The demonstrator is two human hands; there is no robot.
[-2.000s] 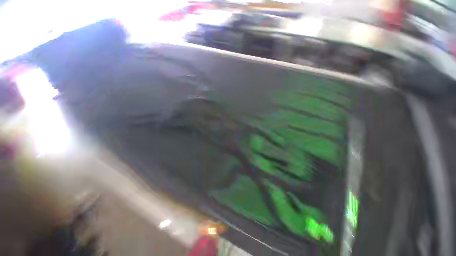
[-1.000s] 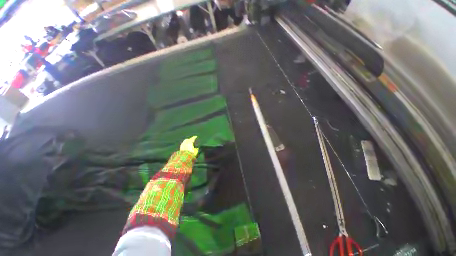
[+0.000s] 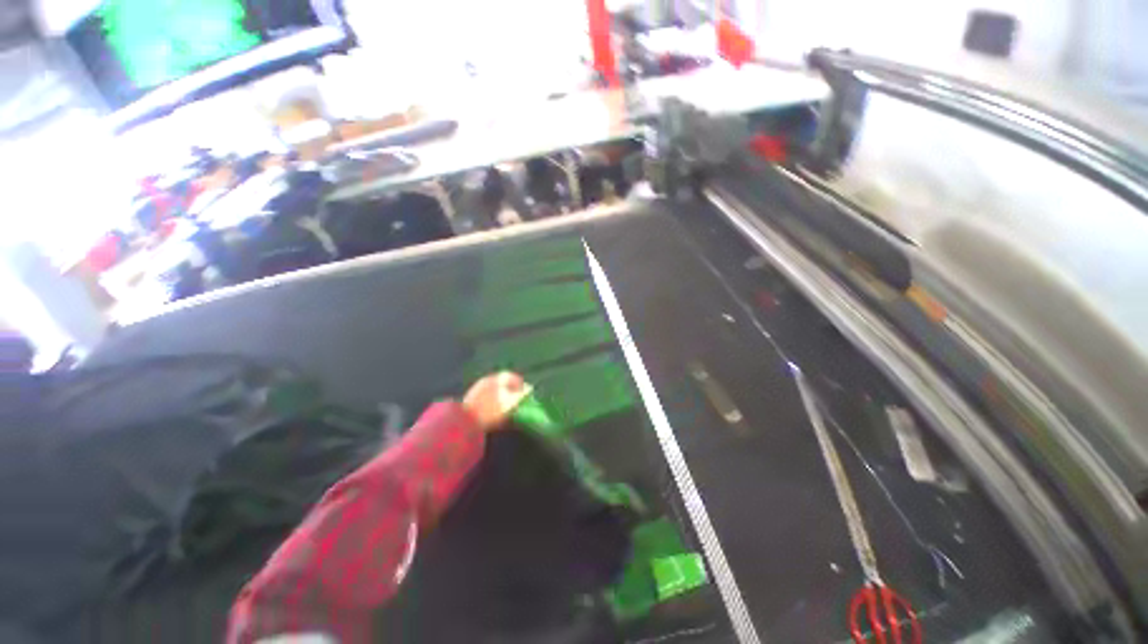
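Observation:
My left hand (image 3: 499,398), bare below a red patterned sleeve, pinches the edge of the black fabric (image 3: 504,528) and holds it raised, so a dark fold hangs below the fingers. Green projected pieces (image 3: 541,315) lie over the cloth beyond the hand. A long pale bar (image 3: 667,440) lies along the right side of the cloth. A small block (image 3: 680,575), lit bright green, sits near the bar's lower part. My right hand is not in view.
Red-handled scissors (image 3: 884,614) lie right of the bar below a long thin silver strip (image 3: 833,472). A short grey bar (image 3: 909,443) lies near the gantry beam (image 3: 831,302). A small flat piece (image 3: 718,393) lies between bar and strip. Wrinkled cloth (image 3: 252,466) spreads left.
My left hand, open over the cloth a second ago, now grips and lifts its edge. The long pale bar has shifted left, against the cloth's side. The view has tilted up, showing a screen.

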